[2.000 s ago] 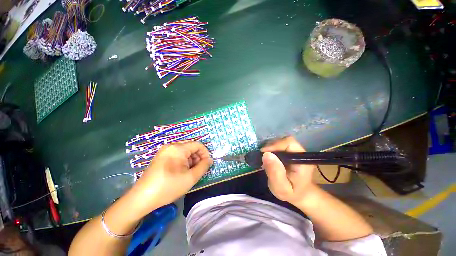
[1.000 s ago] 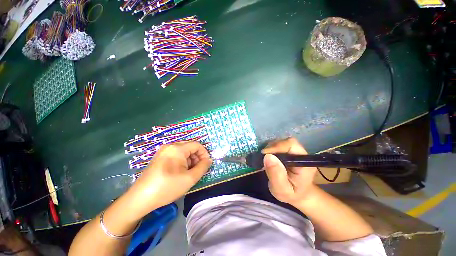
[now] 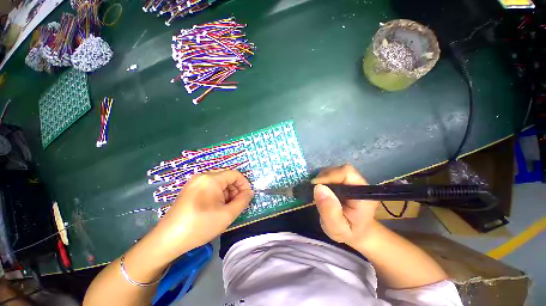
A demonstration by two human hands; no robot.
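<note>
A light-green PCB panel (image 3: 278, 149) lies at the bench's near edge, its left part covered by red, blue and white wire leads (image 3: 179, 169). My right hand (image 3: 344, 206) holds the black soldering iron (image 3: 389, 192) like a pen, its tip pointing left onto the panel. My left hand (image 3: 215, 200) rests over the panel's lower left, thumb and fingertips pinched close to the iron's tip. What the fingertips pinch is too small to tell; it looks like a wire lead. A thin silvery line (image 3: 96, 216) runs from the left edge towards my left hand.
A loose wire pile (image 3: 212, 57) lies mid-bench. A bare PCB panel (image 3: 64, 106) and small wire group (image 3: 105, 122) lie left. Bundled leads (image 3: 91, 52) stand upper left. A yellowish pot (image 3: 401, 55) stands upper right, near the black cord (image 3: 470, 107). A red-handled tool (image 3: 63, 252) lies lower left.
My hands and the iron stay almost in place over the panel. The view shifts very slightly, and the bench things appear a little further left.
</note>
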